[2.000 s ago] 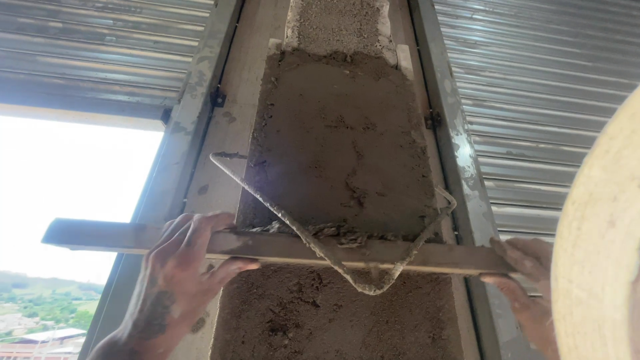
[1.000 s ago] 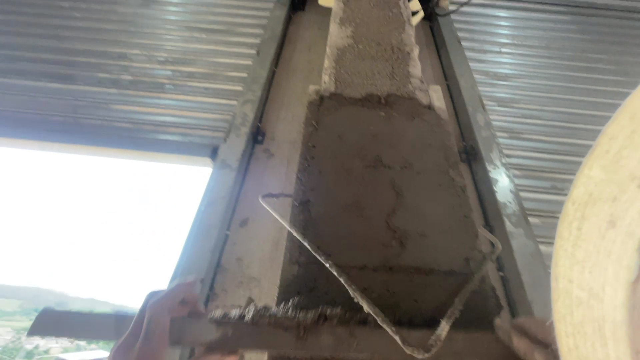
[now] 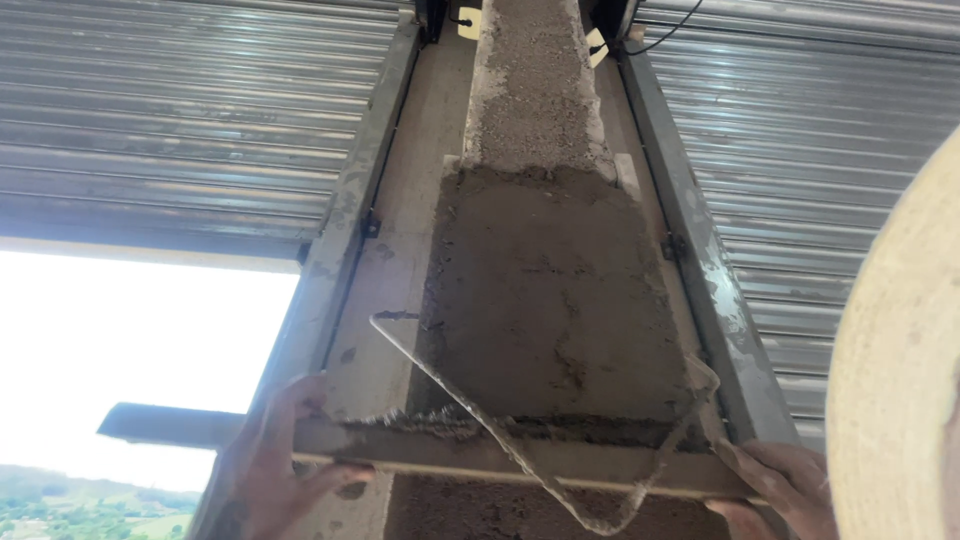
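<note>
A long straight bar, a plasterer's screed (image 3: 525,461), lies level across a column coated with wet mortar (image 3: 547,300). My left hand (image 3: 281,457) grips it left of the column, thumb below and fingers above; the bar's end juts out past that hand. At the other end my right hand (image 3: 780,487) holds it, partly hidden by a pale round shape. Mortar has gathered along the bar's upper edge. A bent metal rod (image 3: 487,427), crusted with mortar, forms a V in front of the column and the bar.
Metal guide rails (image 3: 360,195) flank the column, with corrugated roller shutters (image 3: 165,127) beyond. Cables and pale fittings (image 3: 469,24) sit near the top. A pale rounded brim-like object (image 3: 900,360) blocks the right edge. Below the left shutter is a bright opening onto hills.
The smooth, dark mortar face above the bar shows a longer stretch than two seconds ago, the bar having moved down it in both hands. The view has shifted.
</note>
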